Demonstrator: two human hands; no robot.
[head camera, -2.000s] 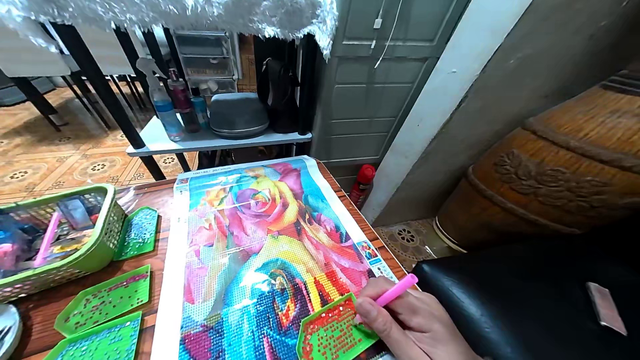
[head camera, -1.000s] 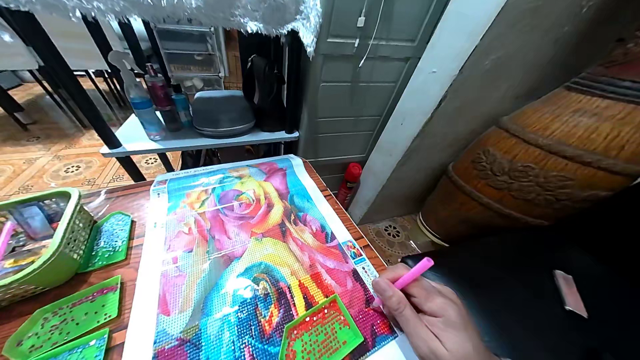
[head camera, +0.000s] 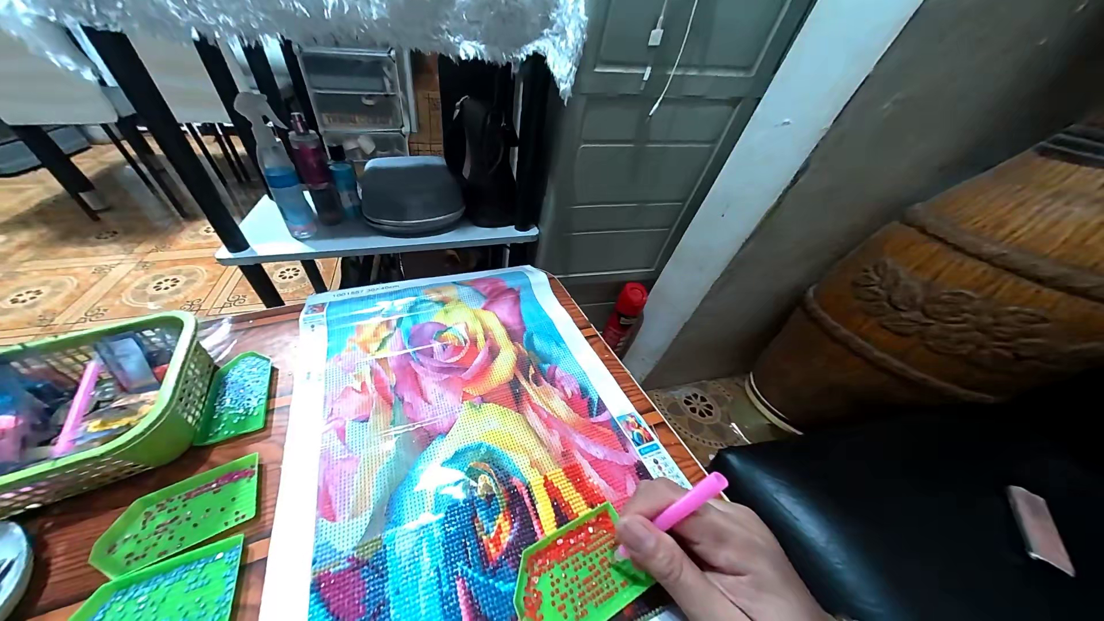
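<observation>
A pink diamond-painting pen (head camera: 690, 503) is held between the thumb and fingers of my right hand (head camera: 699, 552), its tip at a green tray of red-orange drills (head camera: 582, 565). That tray lies on the lower right of a rose diamond-painting canvas (head camera: 448, 414), partly covered with drills and partly under clear film. Left of the canvas lie a green tray with blue drills (head camera: 239, 398), one with dark red drills (head camera: 181, 513) and another with light blue drills (head camera: 172, 586). My left hand is out of the frame.
A green plastic basket (head camera: 185, 388) with packets and a pink pen stands at the left of the wooden table (head camera: 259, 483). Behind is a shelf (head camera: 285, 244) with a spray bottle (head camera: 289, 190) and a dark case (head camera: 412, 194). A black seat (head camera: 871, 500) is at the right.
My right hand and the pen tip were beside the tray of red-orange drills one second ago and are now over its right part.
</observation>
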